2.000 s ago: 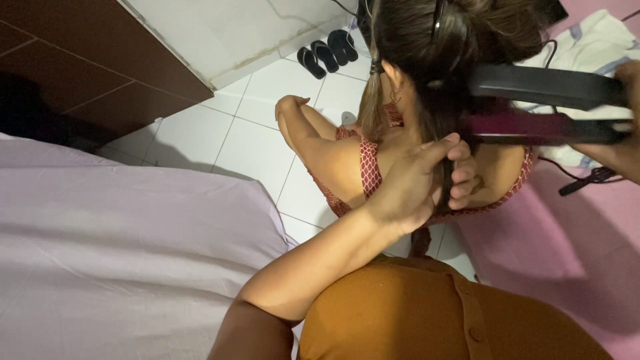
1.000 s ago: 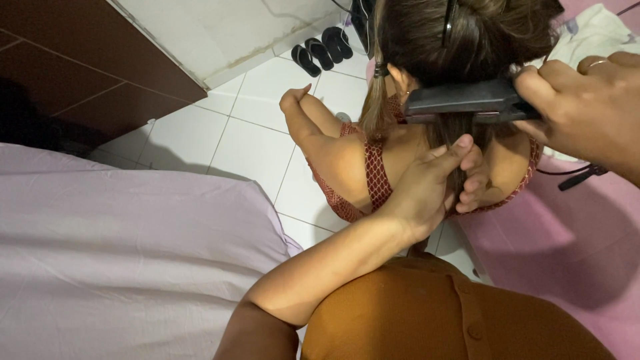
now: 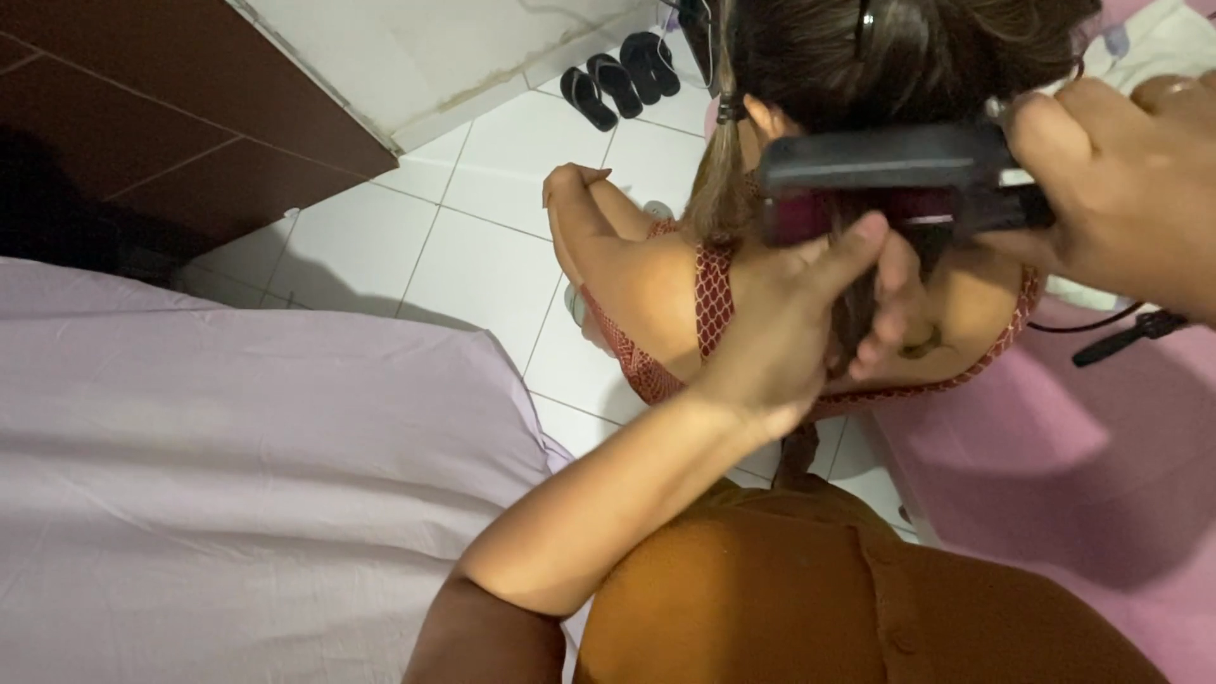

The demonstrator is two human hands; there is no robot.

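A person with long hair (image 3: 883,66) sits low in front of me, back turned, in a red patterned top (image 3: 714,294). My right hand (image 3: 1111,180) grips a black and dark red hair straightener (image 3: 883,166) by its handle end. The straightener's plates lie across the lower hair, just above my left hand. My left hand (image 3: 807,313) is at the person's upper back, thumb and fingers around a hanging lock of hair (image 3: 852,318). A tied section of hair (image 3: 719,180) hangs to the left. Whether the plates touch the hair is partly hidden.
A bed or surface with a lilac sheet (image 3: 237,446) is at the left, a pink-covered one (image 3: 1064,456) at the right. Black flip-flops (image 3: 617,85) lie on the white tiles by the wall. A cable (image 3: 1088,325) and a white cloth (image 3: 1159,47) are at the right.
My right hand has brought the straightener from the right across the hair, then slightly down toward my left hand. The jaws, apart at first, look closer together. My left hand stays near the same lock.
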